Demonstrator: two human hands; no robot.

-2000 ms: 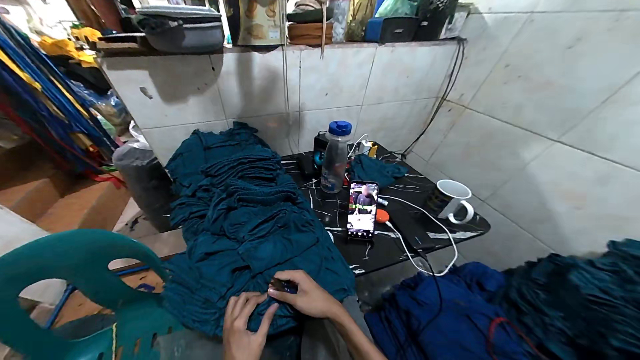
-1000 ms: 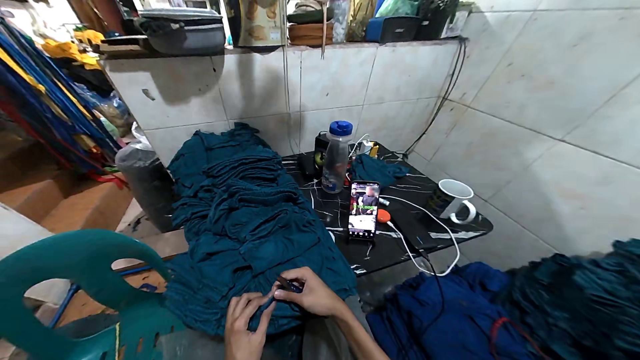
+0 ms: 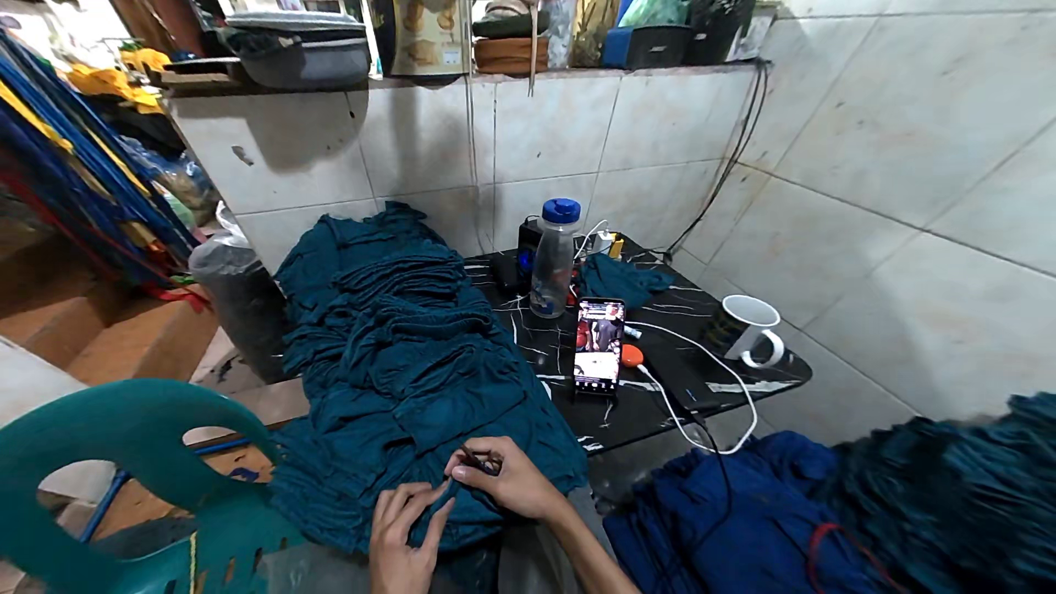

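Observation:
A long heap of dark teal fabric pieces [image 3: 412, 355] lies gathered in folds from the wall down to my hands. My left hand [image 3: 406, 528] pinches an edge of this fabric between thumb and fingers at the heap's near end. Close beside it on the right, my right hand [image 3: 503, 483] holds a small dark tool [image 3: 481, 459], whose kind I cannot tell, and its thumb and forefinger meet the same edge. The fingers partly hide both the tool and the pinched spot.
Right of the heap, a black marble-patterned table [image 3: 544, 355] bears a lit smartphone [image 3: 599, 346], a clear bottle [image 3: 554, 264], a white mug [image 3: 747, 326] and a white cable. A green plastic chair [image 3: 157, 412] stands left. Blue fabric [image 3: 726, 520] lies lower right.
The small dark tool has turned in my right hand, whose fingers have shifted a little. My left hand stays at nearly the same place on the fabric.

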